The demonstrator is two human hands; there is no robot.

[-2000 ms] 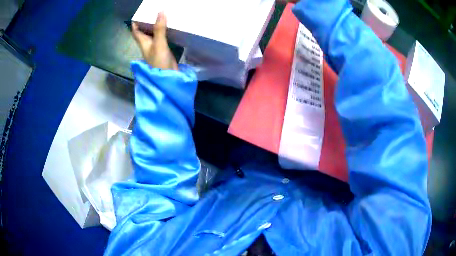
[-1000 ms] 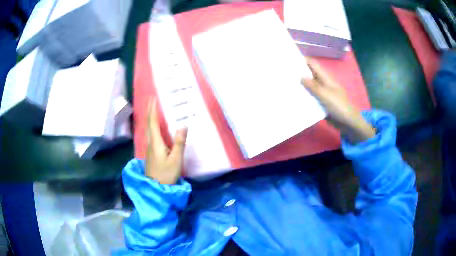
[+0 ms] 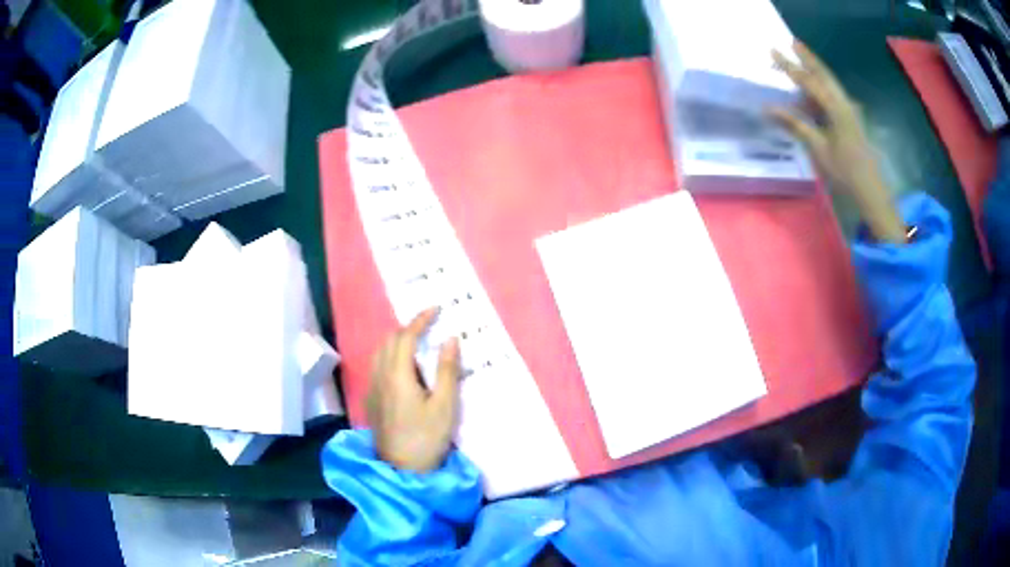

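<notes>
A flat white box [image 3: 653,321] lies on the red-pink mat [image 3: 554,144] in front of me, with no hand on it. The label strip [image 3: 404,222] runs along the mat's left side from the label roll [image 3: 534,31] at the far edge. My left hand [image 3: 415,393] rests on the strip's near part, thumb and fingers apart. My right hand [image 3: 825,127] is at the right side of the labelled boxes [image 3: 737,122], fingers spread and slightly blurred. Whether its fingertips touch the stack is unclear.
Tall stacks of white boxes [image 3: 199,111] stand on the dark green tabletop at the left. A loose, uneven white pile [image 3: 216,343] is nearer. An open carton [image 3: 177,529] is at lower left. Another red mat [image 3: 952,133] and a blue sleeve [image 3: 1002,199] are at far right.
My right hand has left the flat white box and moved to the labelled stack. The box now lies on the mat. My left hand has moved onto the strip. The camera view has shifted.
</notes>
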